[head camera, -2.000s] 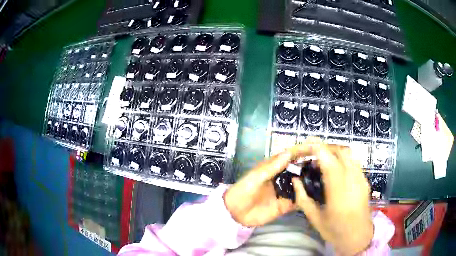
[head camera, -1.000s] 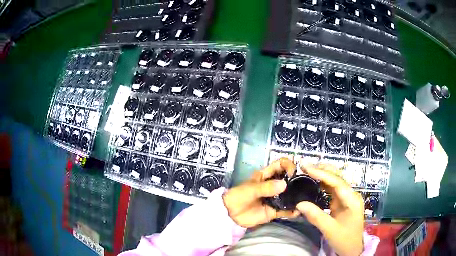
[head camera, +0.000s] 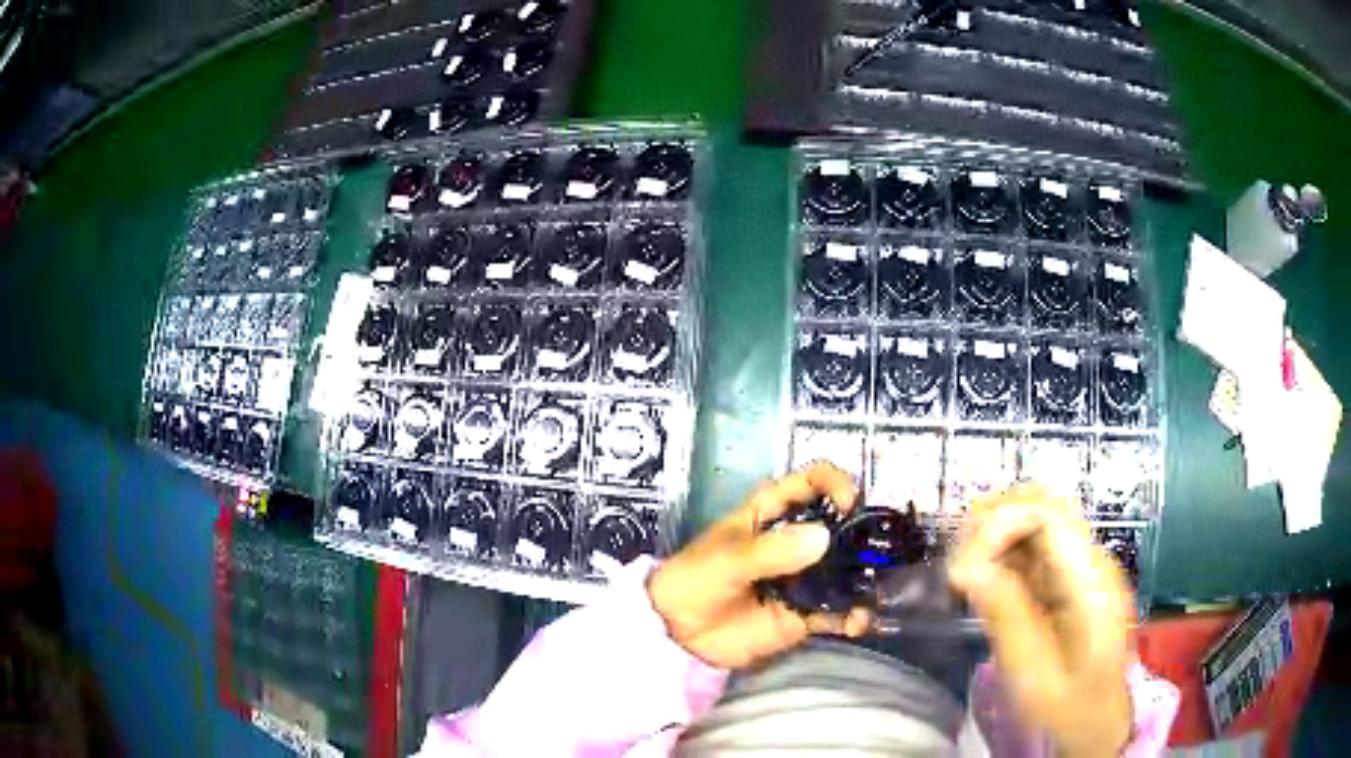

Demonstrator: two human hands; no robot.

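A round glossy black lens assembly [head camera: 852,560] with a blue glint is held low in front of me, over the near edge of the right clear tray. My left hand [head camera: 748,575] grips it from the left side, fingers around its edge. My right hand [head camera: 1049,600] is just right of it, blurred, with fingers curled; I cannot tell whether it holds anything. The right clear blister tray [head camera: 785,370] has labelled black units in its back rows and a bright, silvery row nearer me. The middle clear tray [head camera: 694,356] holds rows of similar units.
A smaller clear tray [head camera: 222,319] lies far left, with a white card [head camera: 341,348] beside it. Dark ridged trays [head camera: 1022,96] are at the back, one bearing a thin dark tool [head camera: 896,40]. A whitish bottle [head camera: 1264,227] and paper sheets [head camera: 1233,307] lie right. Red edges [head camera: 388,652] show below the bench.
My right hand has come off the lens assembly and moved right. My left hand still holds the assembly, which now shows a blue glint. The camera view has shifted slightly.
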